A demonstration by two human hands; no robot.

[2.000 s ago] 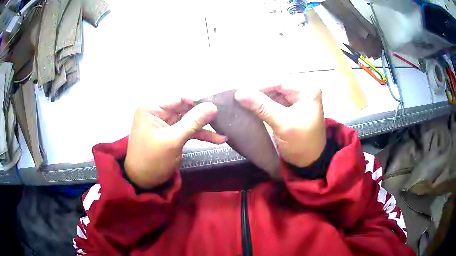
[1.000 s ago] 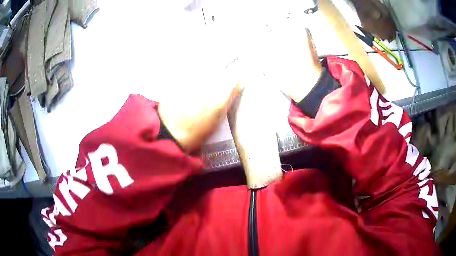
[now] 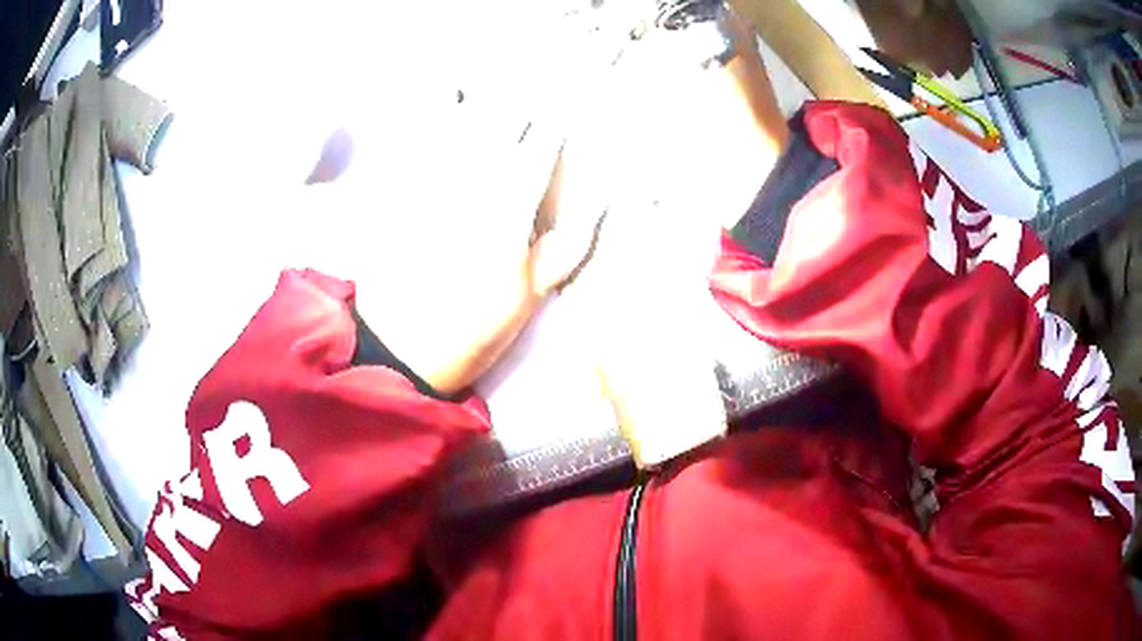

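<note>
A garment piece (image 3: 670, 420) lies on the white table, bleached by the lamp, with its near end hanging over the front edge toward the lap. My left hand (image 3: 482, 282) is left of it, washed out by glare, with its fingertips beside the strip. My right hand (image 3: 733, 125) reaches forward at the right of the strip and is mostly lost in glare. The fingers of both hands are too bright to tell whether they grip the cloth. Dark machine parts (image 3: 686, 15) show at the top centre.
Taupe cut pieces (image 3: 78, 225) are piled at the left. Thread snips (image 3: 939, 103) with orange and yellow-green handles lie at the upper right, near a thin red tool (image 3: 1039, 65) and a brown fabric piece (image 3: 920, 38). A grey ruler band (image 3: 564, 466) runs along the front edge.
From held above the front edge, the strip has been moved forward and laid on the table. Both hands have moved forward with it. The view has shifted slightly, showing a dark object at upper left.
</note>
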